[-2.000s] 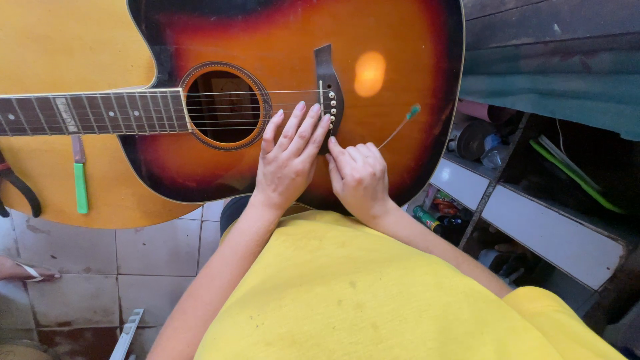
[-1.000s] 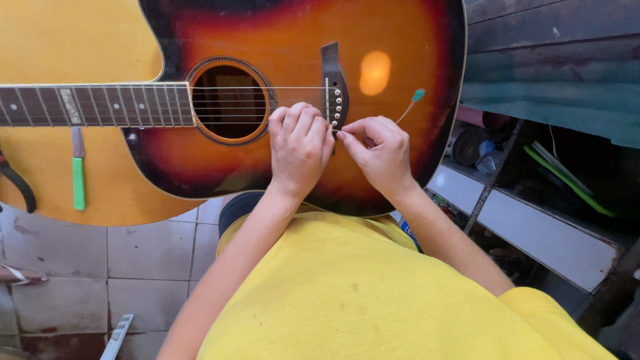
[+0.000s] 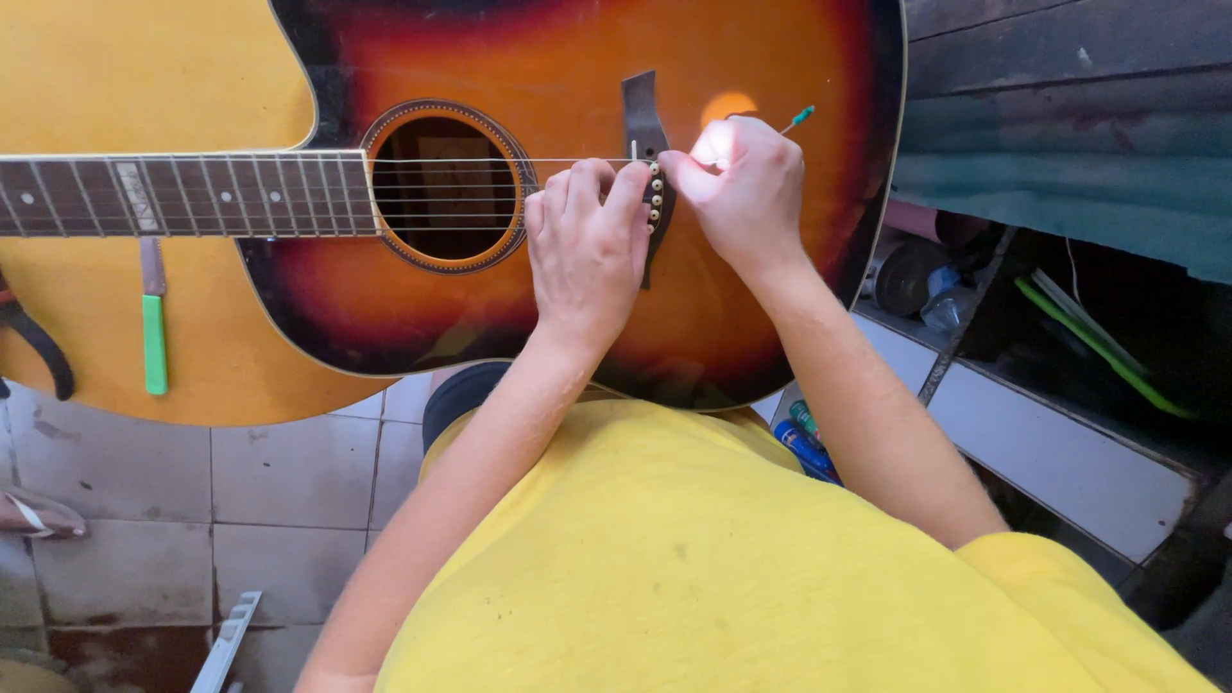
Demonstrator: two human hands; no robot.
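Note:
A sunburst acoustic guitar (image 3: 462, 318) lies with its neck to the left and several strings running over the sound hole (image 3: 444, 188). My left hand (image 3: 592, 236) rests over the strings at the left side of the dark bridge (image 3: 640, 106), its index finger and thumb near the pale bridge pins (image 3: 656, 200). Just right of the bridge, my right hand (image 3: 746, 188) is curled, thumb toward the upper pins. A thin string end with a green tip (image 3: 805, 116) sticks out beyond it; the fingers hide whether they pinch it.
Under the neck, a green-handled knife (image 3: 154, 342) lies on a round-edged wooden surface (image 3: 241, 385), with black-handled pliers (image 3: 38, 337) at far left. Shelves (image 3: 1059, 452) with assorted items stand at right. A person's foot in a sandal (image 3: 38, 513) is on the tiled floor.
My right hand has moved up and right from the lower end of the bridge. My left hand has moved slightly up along the pins.

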